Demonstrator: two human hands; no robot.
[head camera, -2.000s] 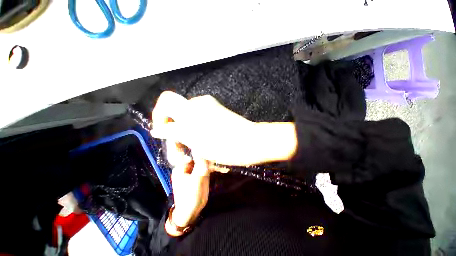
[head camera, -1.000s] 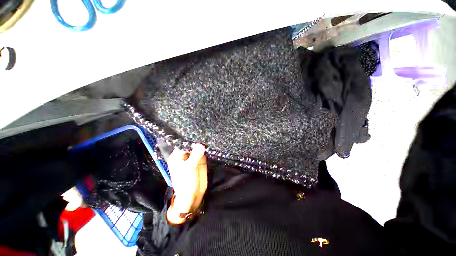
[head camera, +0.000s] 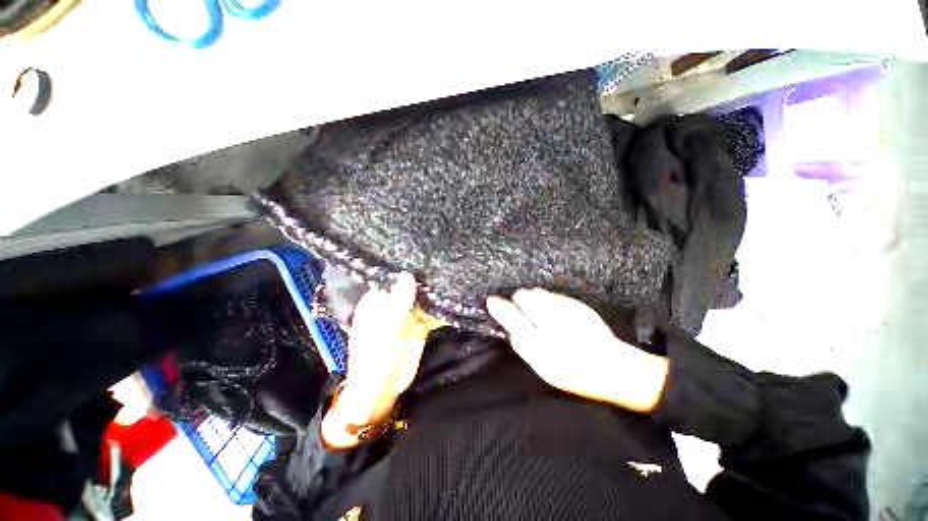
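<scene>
The dark speckled tweed garment (head camera: 468, 188) lies over the lap, its upper part against the table edge. A black-and-white braid trim (head camera: 331, 249) runs along its lower left edge. My left hand (head camera: 382, 351) pinches the garment edge at the trim, thumb and fingers together. My right hand (head camera: 570, 346) lies to the right of it with its fingertips on the trimmed edge, gripping it. No needle or thread can be made out. A plain black cloth bundle (head camera: 667, 183) hangs right of the tweed.
The white table (head camera: 305, 61) spans the top, with blue scissor handles (head camera: 181, 22) and a small dark ring (head camera: 33, 91). A blue basket (head camera: 232, 453) holding black pieces is lower left. A pale lilac stool (head camera: 778, 132) is at right.
My right hand was over the left near the trim, then out of the garment area, and is now back on the edge. My left hand stays at the trim.
</scene>
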